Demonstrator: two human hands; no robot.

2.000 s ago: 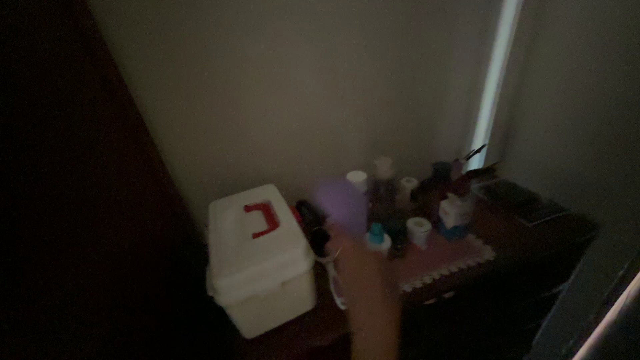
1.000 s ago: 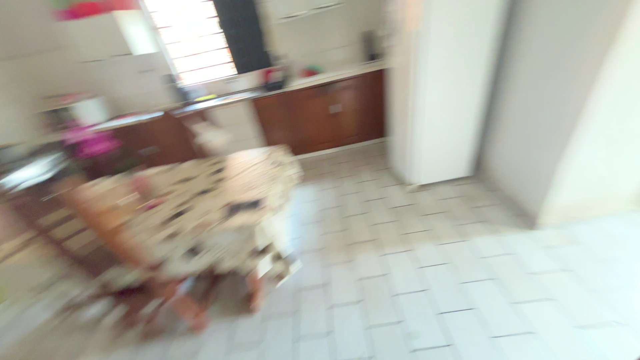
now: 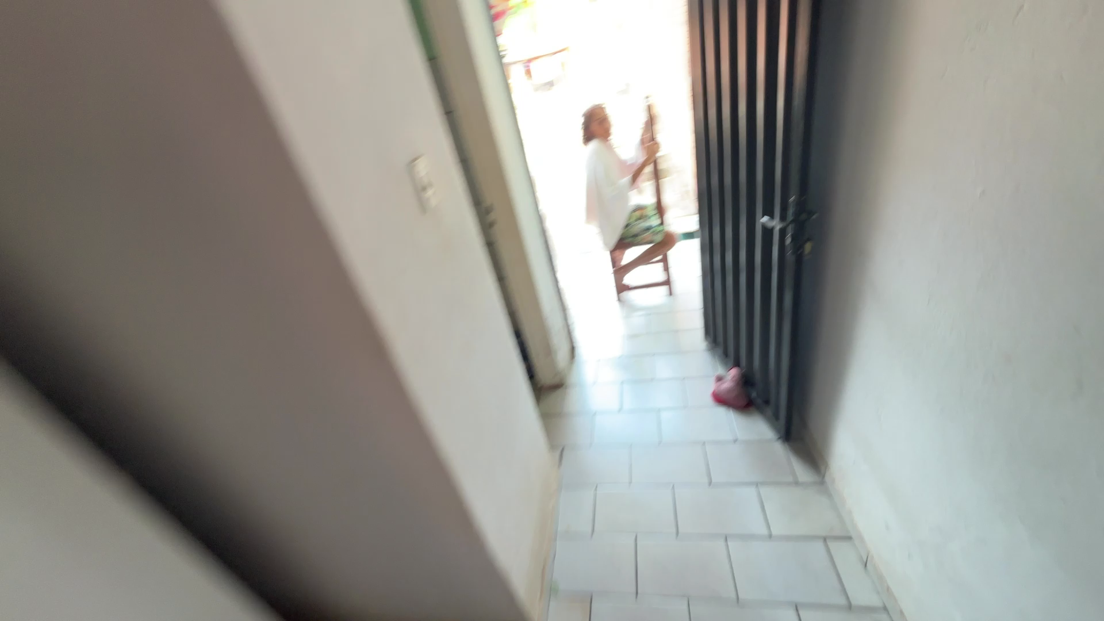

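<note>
Neither my left hand nor my right hand shows in the head view. Ahead, a dark metal door (image 3: 750,190) with vertical ribs stands swung inward along the right wall, its lever handle (image 3: 780,222) on the near edge. At its foot lies a pink object (image 3: 730,389), perhaps a cloth bundle. Through the doorway, in bright light, a person (image 3: 611,190) sits sideways on a wooden chair (image 3: 642,286), hands on its upright back.
White floor tiles (image 3: 686,509) run down a narrow passage to the doorway. A plain wall (image 3: 966,302) bounds the right. On the left a wall corner juts forward, with a light switch (image 3: 423,183) and a door frame (image 3: 517,207) beyond.
The view has moved from a dark room with a dresser, past a kitchen with a table, to this passage. A hand with a purple object, seen two seconds ago, is out of view.
</note>
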